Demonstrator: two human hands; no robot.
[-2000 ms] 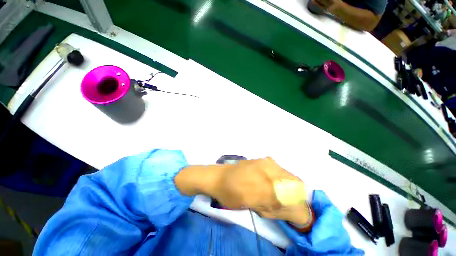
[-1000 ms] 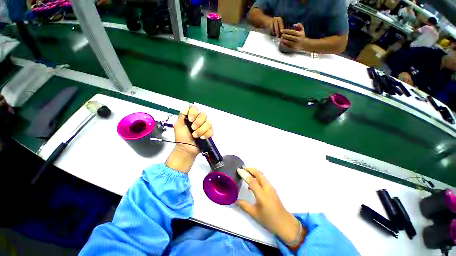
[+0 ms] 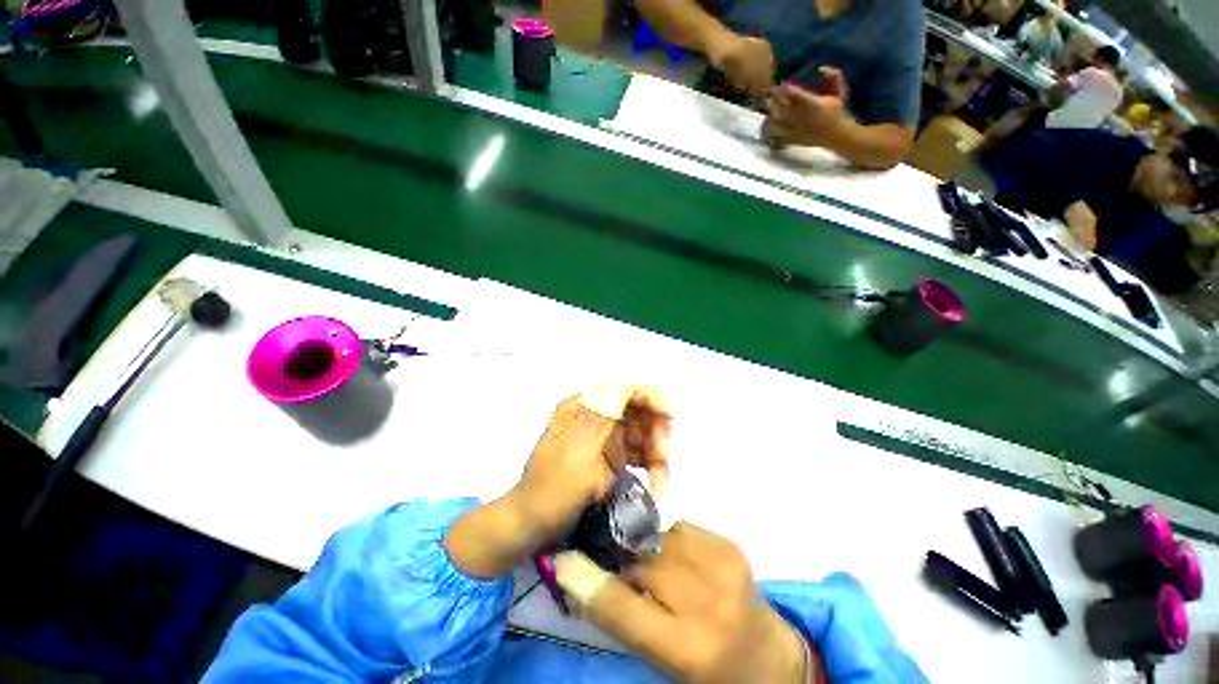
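Observation:
My left hand (image 3: 575, 468) and my right hand (image 3: 689, 601) are together at the front edge of the bench, both around a dark hair dryer head (image 3: 618, 524). Its grey barrel shows between the hands, and a sliver of its magenta rim shows at the lower left, beside a wrapped fingertip. The fingers hide most of it. I cannot tell where the black handle shell is. A second dryer head (image 3: 305, 361) with a magenta ring lies at the left of the bench, with thin wires running out to its right.
A mallet (image 3: 127, 368) lies at the far left. Black handle shells (image 3: 996, 568) and several dryer heads (image 3: 1130, 621) lie at the right. A dryer head (image 3: 916, 317) is on the green belt (image 3: 642, 267). A person works across the belt; white metal posts (image 3: 214, 127) stand at the upper left.
My left hand has come down from the raised handle shell to the dryer head, and my right hand has closed in on it. The magenta ring has turned mostly out of sight.

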